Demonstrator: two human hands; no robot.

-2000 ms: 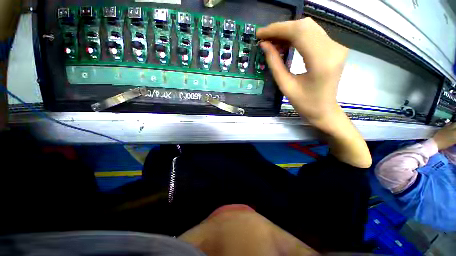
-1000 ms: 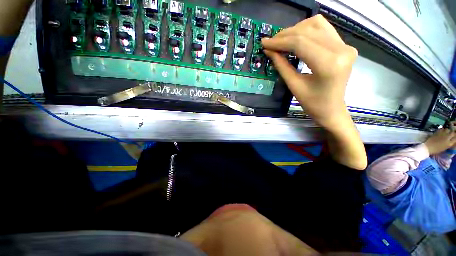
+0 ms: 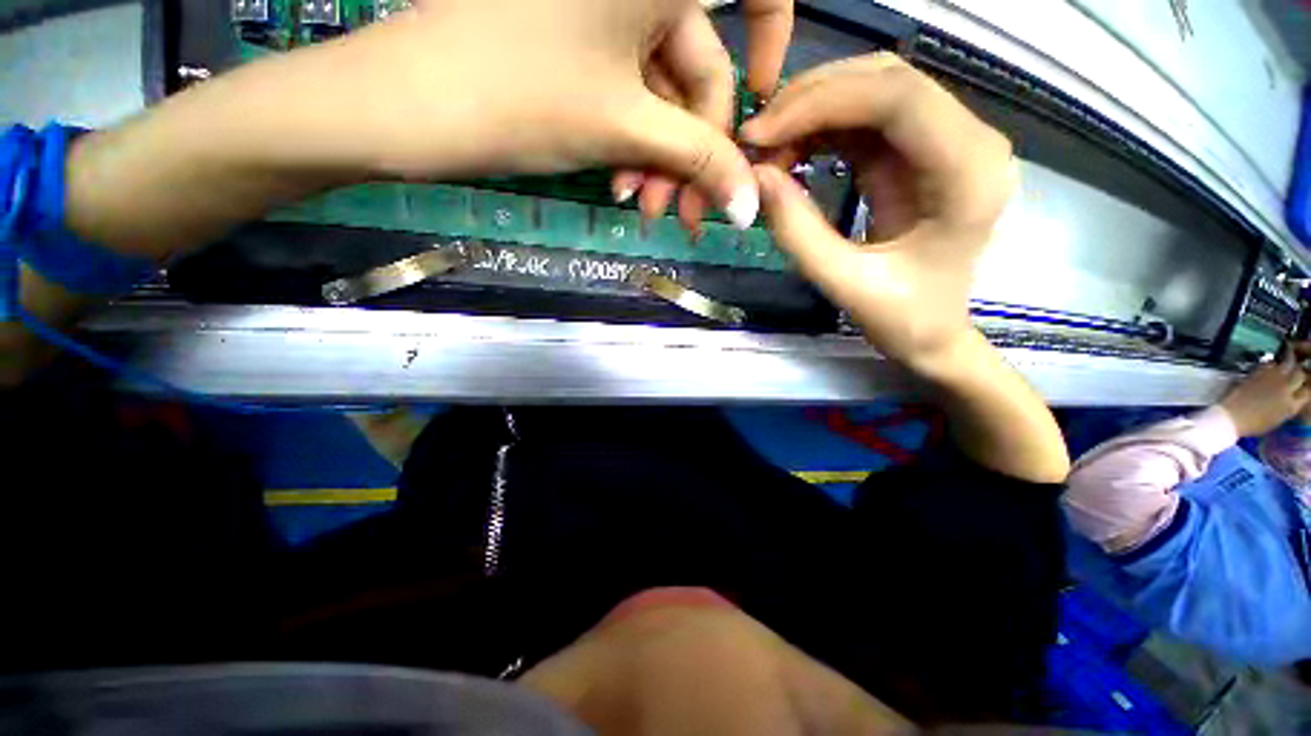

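Note:
The black pallet [image 3: 216, 237] holds the green PCB panel [image 3: 546, 219], whose boards are mostly hidden behind my left hand. My left hand [image 3: 575, 94], with a bright blue strap [image 3: 43, 209] on its wrist, reaches across the panel from the left. My right hand [image 3: 899, 201] is at the panel's right end, thumb and index finger nearly together. The fingertips of both hands meet there. A tiny dark spot shows between them, too small to identify, and the fingers hide whether either hand holds a part.
Two metal clips [image 3: 407, 270] lie at the pallet's near edge. A silver rail [image 3: 575, 362] runs along the front. Another person's arm [image 3: 1150, 482] works at the line on the right. Blue bins [image 3: 1107, 676] show below at lower right.
My left hand has come in from the upper left, over the panel, to meet my right hand. My right hand has stayed near the panel's right end. The view has shifted slightly.

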